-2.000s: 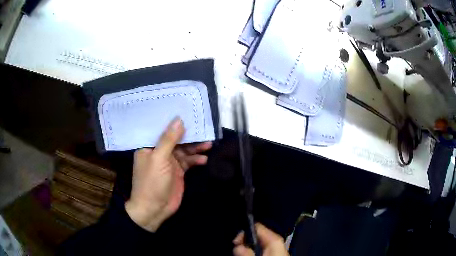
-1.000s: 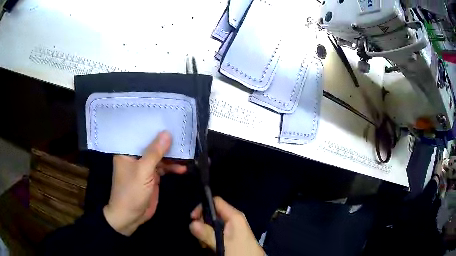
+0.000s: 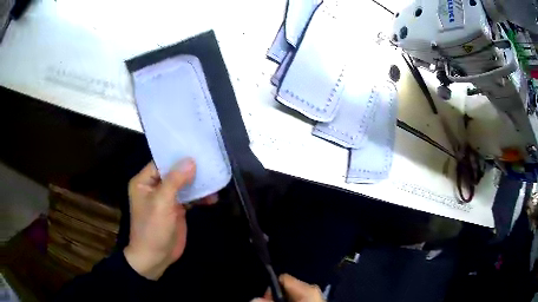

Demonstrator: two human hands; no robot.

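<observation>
My left hand (image 3: 159, 215) holds a pale panel (image 3: 177, 127) by its near end, thumb on top. The panel is tilted, its far end over the white table. Dark fabric (image 3: 223, 88) borders its far end and right side; the near end shows little dark border. My right hand (image 3: 295, 290), partly cut off by the bottom edge, holds long black shears (image 3: 251, 218). The blades lie along the panel's right side near its lower corner, against the dark fabric. Whether the blades are parted is unclear.
Overlapping pale pieces (image 3: 312, 65) lie on the table (image 3: 76, 35) right of the held panel. Small scissors (image 3: 466, 174) and a thin dark pointed tool (image 3: 426, 138) lie by the white sewing machine (image 3: 439, 23). A brown slatted stack (image 3: 79, 227) is at lower left.
The held panel has turned from lying crosswise to pointing away from me. The dark border at its near end is now mostly cut off. The shears moved from above the fabric's right side to the panel's lower right.
</observation>
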